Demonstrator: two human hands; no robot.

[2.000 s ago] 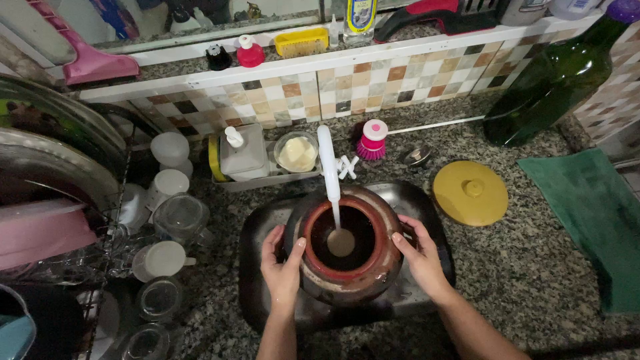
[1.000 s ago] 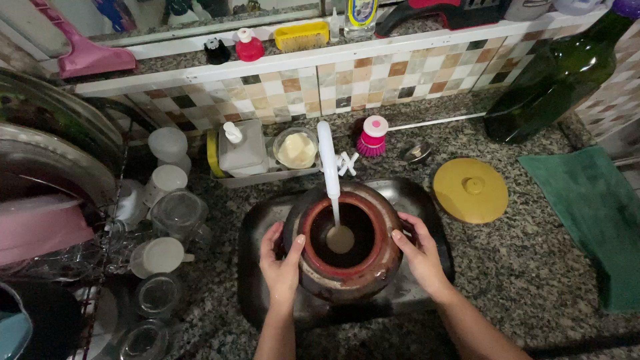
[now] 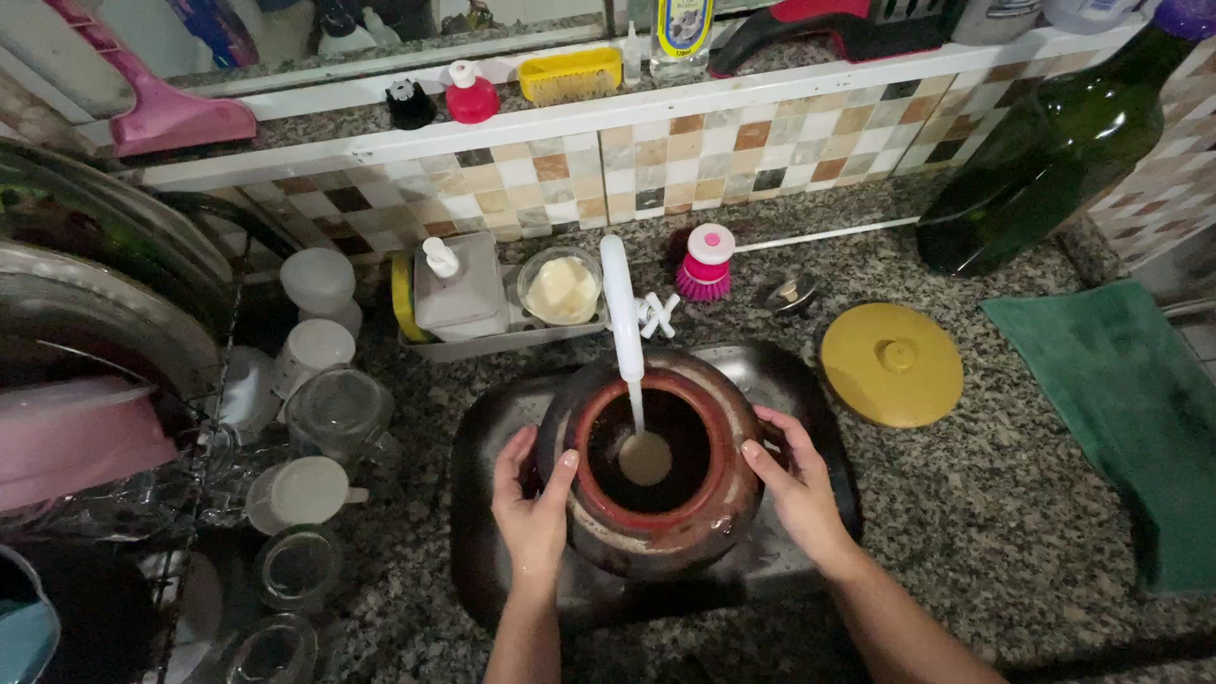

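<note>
A round clay pot [image 3: 655,543] with a reddish rim sits in the metal sink [image 3: 760,370]. My left hand [image 3: 534,508] holds its left side and my right hand [image 3: 798,484] its right side, thumbs near the rim. From the white faucet [image 3: 622,309] a stream of water runs into the dark inside of the pot, where a pale round patch shows. The faucet's white cross-shaped handle [image 3: 659,315] is just behind. A yellow lid [image 3: 891,365] with a knob lies on the granite counter, right of the sink.
Cups and glass jars [image 3: 339,413] stand left beside a dish rack with plates. Behind the sink are a soap dispenser [image 3: 461,285], a bowl of pale soap [image 3: 560,287] and a pink brush [image 3: 707,261]. A large green bottle [image 3: 1045,142] and green cloth [image 3: 1121,418] are at the right.
</note>
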